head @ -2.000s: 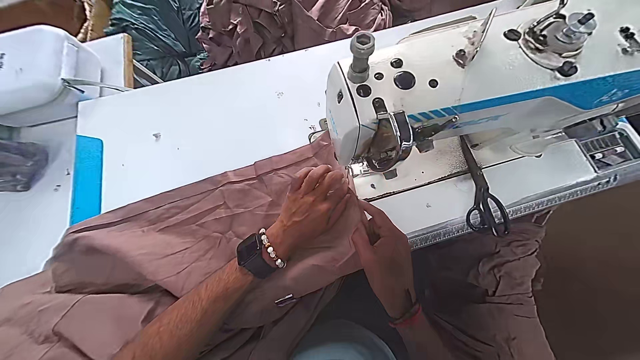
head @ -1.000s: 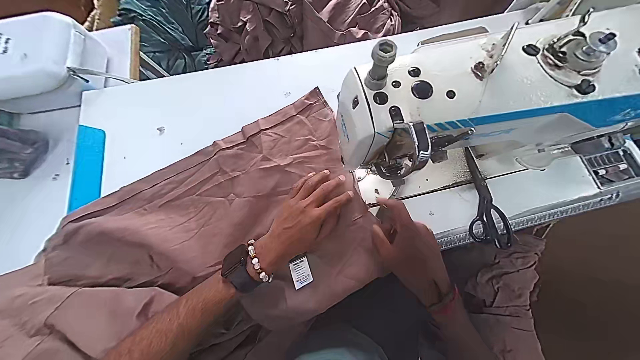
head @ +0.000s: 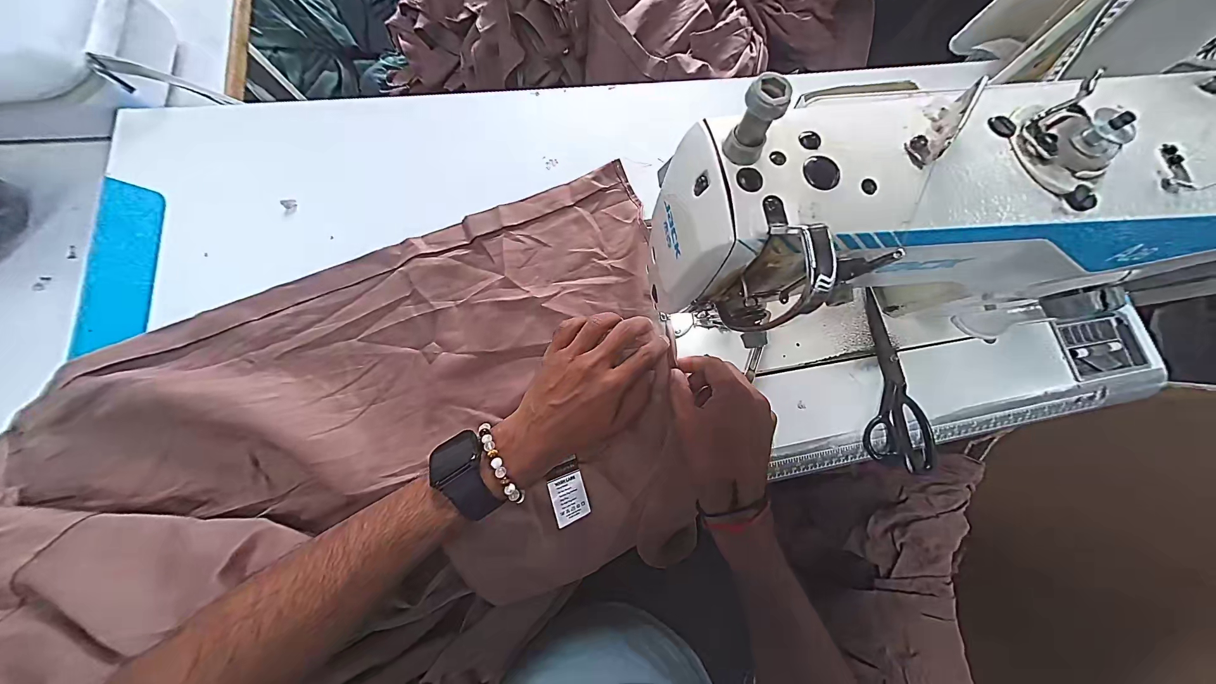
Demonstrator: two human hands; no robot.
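Observation:
A mauve fabric garment (head: 380, 370) lies spread over the white table, its right edge running beneath the head of a Jack sewing machine (head: 698, 218). My left hand (head: 594, 389), with a watch and beaded bracelet at the wrist, presses on the cloth with bent fingers just below the presser foot area. Close beside it, my right hand (head: 727, 423) pinches the cloth's edge between thumb and finger. A white care label (head: 569, 498) with writing shows on the fabric under my left wrist. The needle itself is too small to make out.
Black-handled scissors (head: 891, 380) lie on the machine bed, right of my hands. A ruler strip (head: 826, 459) runs along the bed's front edge. Piled mauve cloth (head: 589, 43) and dark green cloth (head: 318, 43) sit behind the table. More mauve fabric (head: 912, 560) hangs at the right front.
The garment's far corner, close to the needle area two seconds ago, now lies farther beyond it. The care label has turned into clearer view. Both hands remain at the cloth's edge.

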